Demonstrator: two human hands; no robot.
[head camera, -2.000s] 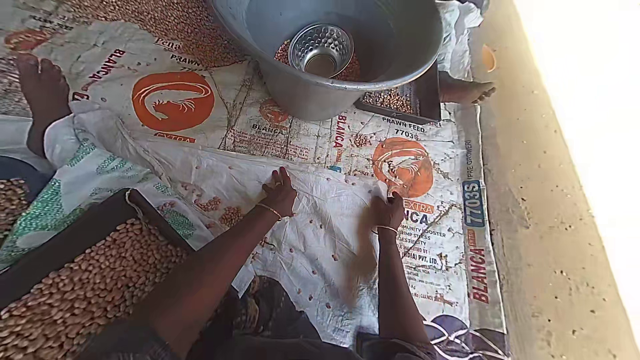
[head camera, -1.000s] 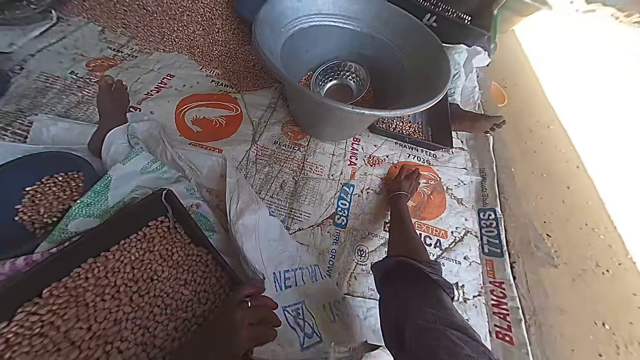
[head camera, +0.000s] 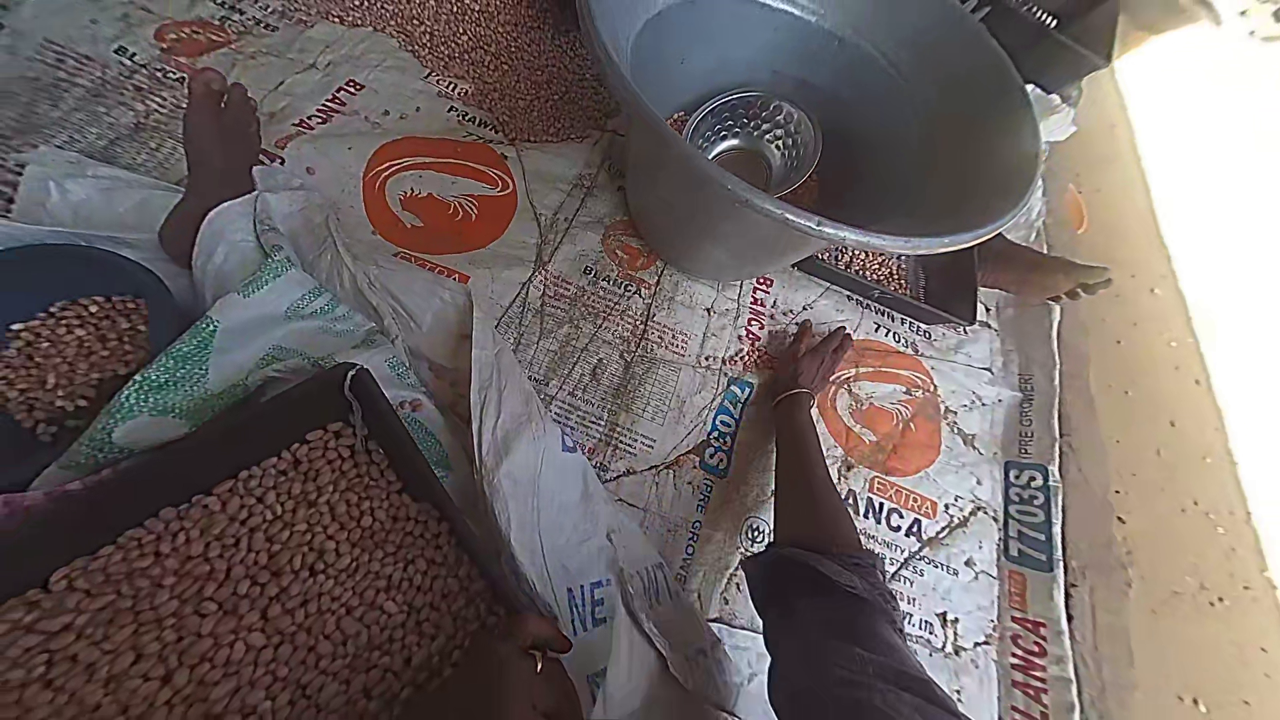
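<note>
My right hand (head camera: 808, 362) rests flat on the printed woven feed sack (head camera: 620, 370), palm down with fingers spread, below the big metal basin (head camera: 700, 220). Low in the view, my left hand (head camera: 510, 665), with a ring on one finger, is at the right edge of the black tray (head camera: 430, 490) of shelled peanuts (head camera: 250, 580); its fingers are partly hidden, so its hold is unclear. Beside it lies a folded white sack (head camera: 560, 520). Inside the basin, a dimpled metal bowl (head camera: 755, 140) sits on some peanuts.
A dark blue basin (head camera: 60, 265) with peanuts stands at the left. Peanuts (head camera: 500, 60) are heaped at the top. A smaller black tray (head camera: 945, 290) is partly under the metal basin. Bare feet (head camera: 215, 140) show at both sides. Concrete floor (head camera: 1130, 450) runs along the right.
Both hands were on the white sack cloth; my left hand has moved to the tray's edge. The cloth is now pulled left, baring the printed sack. My right hand has shifted left from the orange print.
</note>
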